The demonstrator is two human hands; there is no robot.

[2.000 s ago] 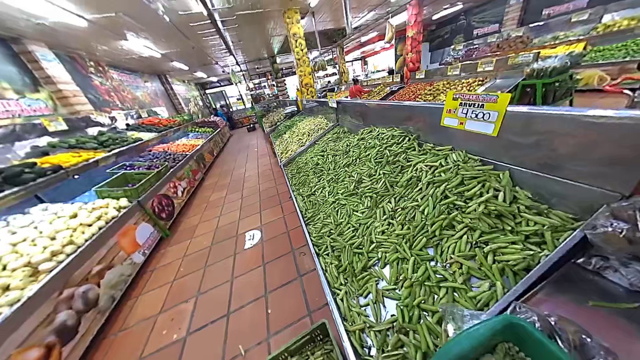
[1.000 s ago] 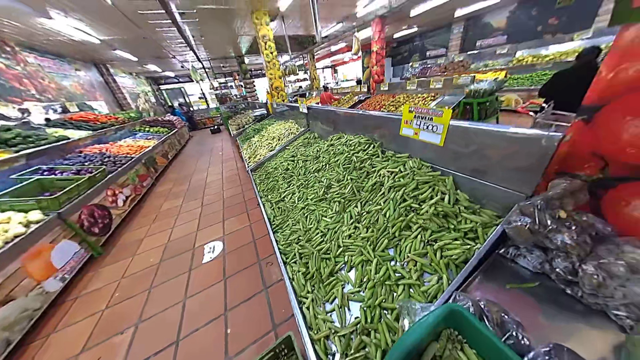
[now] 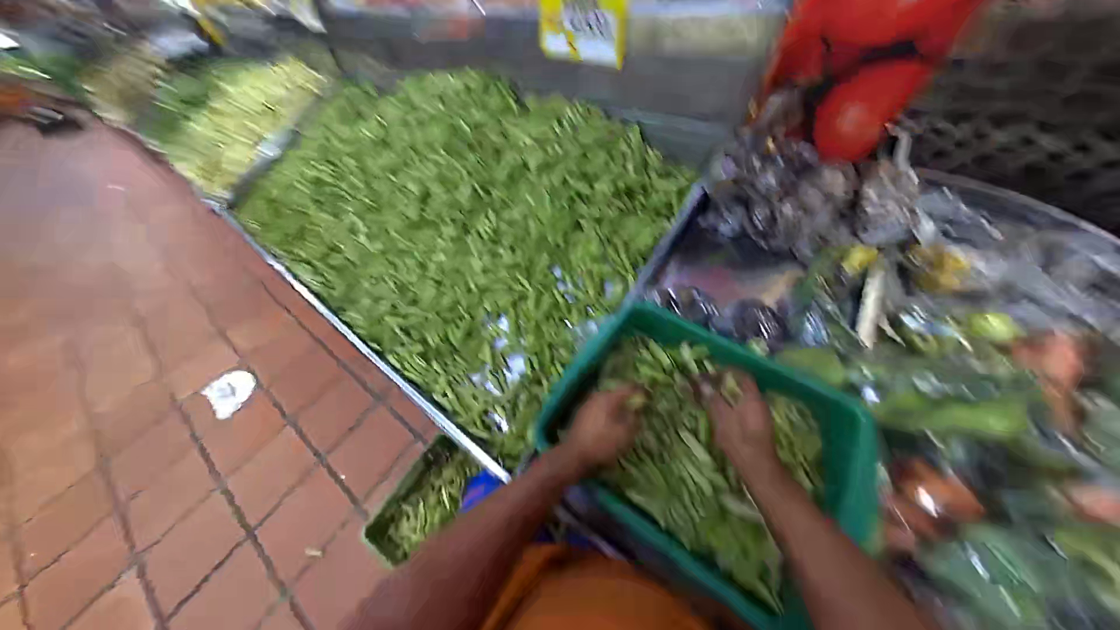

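Both my hands are inside a green plastic crate [image 3: 853,455] that holds green pea pods [image 3: 691,472]. My left hand [image 3: 605,424] is at the crate's left side, fingers down among the pods. On the far side of the same pods, my right hand [image 3: 733,407] reaches in with its fingertips in them. Blur hides whether either hand grips any pods. Beyond the crate, a large heap of green pea pods [image 3: 455,192] fills a metal-edged display bin, with pale patches showing near its lower corner.
A smaller green crate [image 3: 376,534] with pods stands low at left, beside the tiled floor [image 3: 289,464]. Plastic-bagged produce [image 3: 787,188] lies beyond the green crate, and mixed vegetables [image 3: 962,411] lie to its right. A yellow price sign [image 3: 584,33] stands behind the heap.
My hands and forearms have come into view, in the green crate. The view has swung down and to the right.
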